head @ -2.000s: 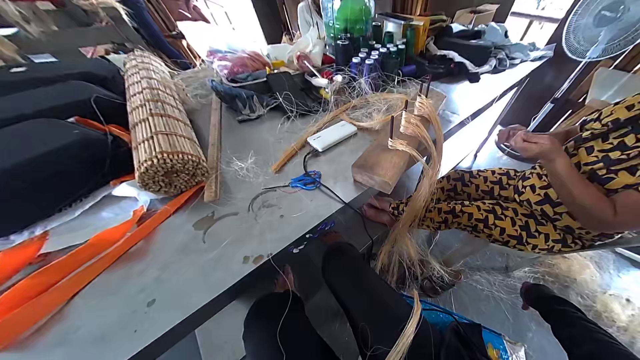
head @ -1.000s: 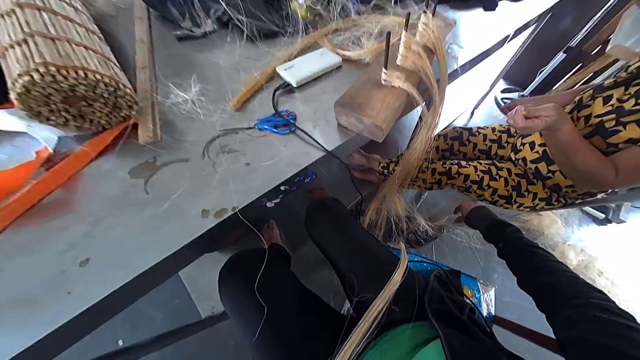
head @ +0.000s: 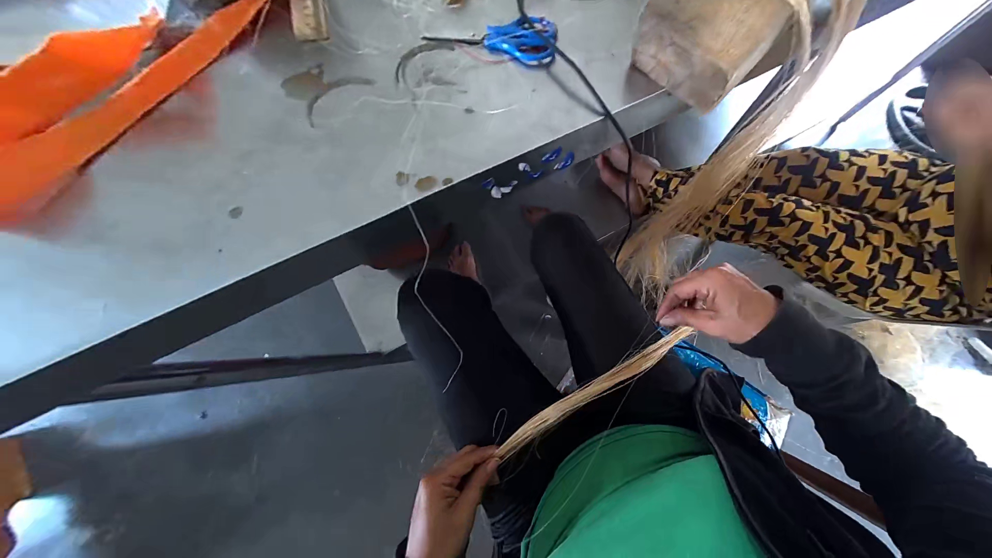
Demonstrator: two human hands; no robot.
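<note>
A thin bundle of pale plant fibres (head: pixel 593 394) lies slantwise above my lap. My left hand (head: pixel 453 492) pinches its lower end between thumb and fingers. At the upper end is my right hand (head: pixel 717 304), thumb and fingertips pressed together around what looks like a fine strand; whether they also grip the bundle tip cannot be told. Loose threads hang near both hands. A longer hank of fibres (head: pixel 728 182) drapes down from beside the wooden block (head: pixel 701 46) at the table's edge. One white strand (head: pixel 422 271) trails from the table onto my knee.
On the grey table (head: pixel 271 178) lie blue-handled scissors (head: pixel 523 40), a black cable (head: pixel 593 89) running over the edge, and orange fabric strips (head: pixel 116 116) at the left. Another person in patterned trousers (head: pixel 845 225) sits at the right, close to the hanging fibres.
The view has swung down toward my lap. My left hand has come into view on the bundle's lower end. My right hand, low beside the hanging fibres earlier, is now at the bundle's upper end.
</note>
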